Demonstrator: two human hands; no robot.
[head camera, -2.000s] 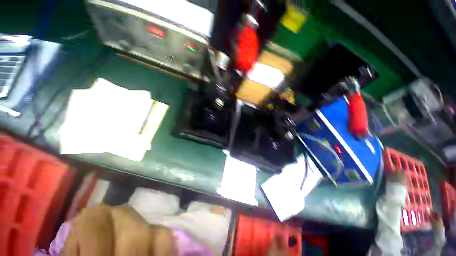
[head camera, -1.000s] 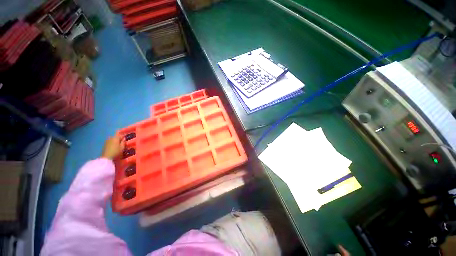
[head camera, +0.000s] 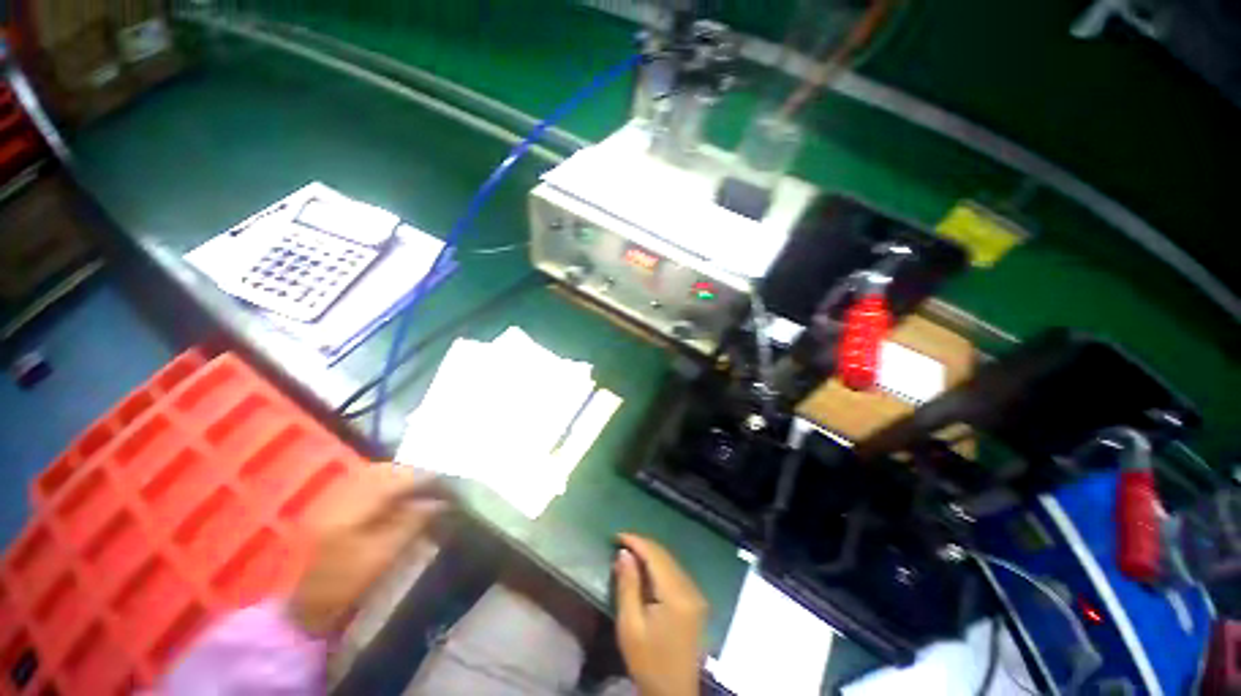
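Note:
My left hand is blurred over the right edge of the red-orange parts tray. A dark smudge shows at its fingertips; I cannot tell whether it is a held piece. My right hand is over the bench's front edge, with a small dark piece between thumb and fingers, mostly hidden. The visible tray pockets look empty, except for a dark unit at the lower left. Two black fixtures with red toggle handles stand to the right of my right hand.
White papers lie mid-bench, with a calculator on papers farther left. A light control box stands behind, and a blue box at the right. A blue tube crosses the bench. A white sheet lies before the fixtures.
The view has turned right towards the fixtures. My left hand has come from the tray's far-left column of dark units to its right edge. My right hand has come more fully into view.

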